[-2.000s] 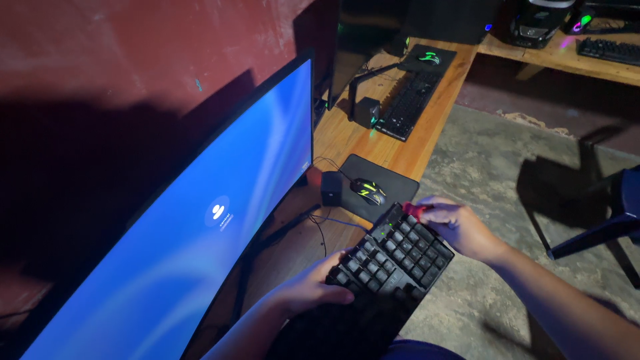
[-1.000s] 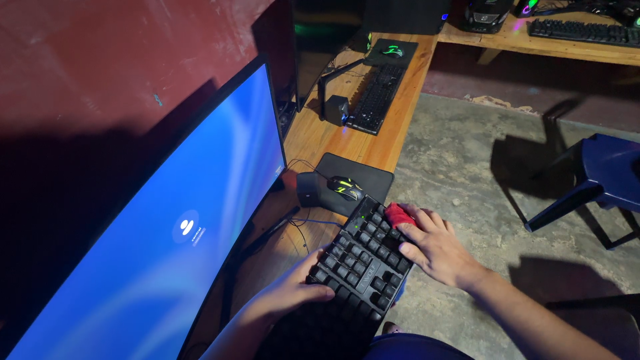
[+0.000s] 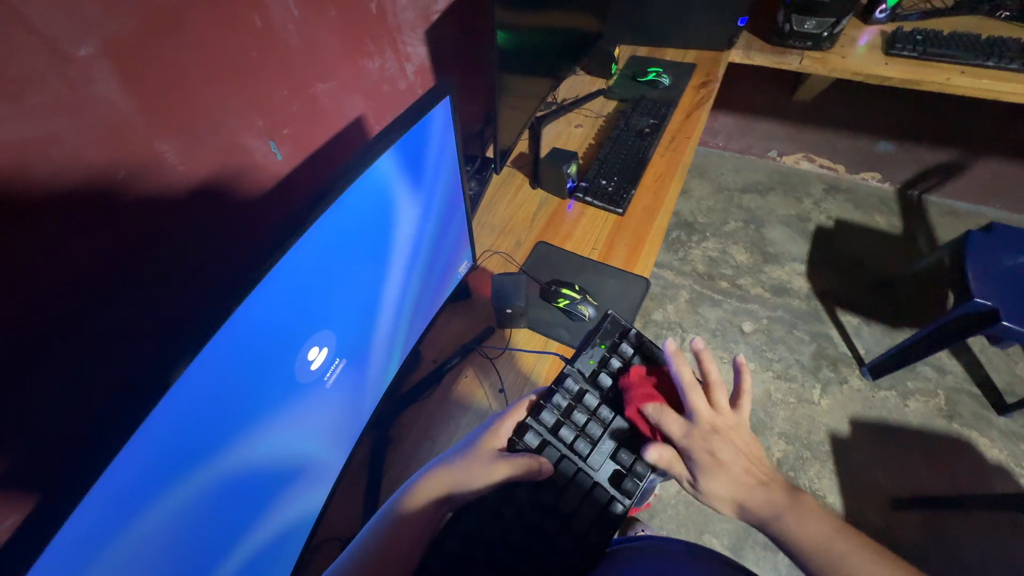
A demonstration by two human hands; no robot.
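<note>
A black computer keyboard [image 3: 576,424] is held tilted over my lap, with small green lights near its far end and its near part in shadow. My left hand [image 3: 488,456] grips its left edge, thumb on top by the keys. A red cloth [image 3: 646,398] lies bunched on the keys at the right side. My right hand [image 3: 704,428] presses the cloth with its thumb side, the other fingers spread over the keyboard's right edge. Just beyond the keyboard, a black mouse [image 3: 570,300] with green-yellow markings rests on a black mouse pad [image 3: 624,284].
A large monitor [image 3: 320,320] with a blue screen stands at the left. Along the wooden desk [image 3: 620,240] are a small black speaker [image 3: 558,172], a second keyboard [image 3: 628,152] and a second mouse [image 3: 654,77]. A cable runs from the held keyboard. A dark blue plastic stool [image 3: 992,280] stands right.
My right hand and the red cloth have moved from the keyboard's far edge onto the keys at its right side, and the fingers have spread. My left hand still holds the left edge.
</note>
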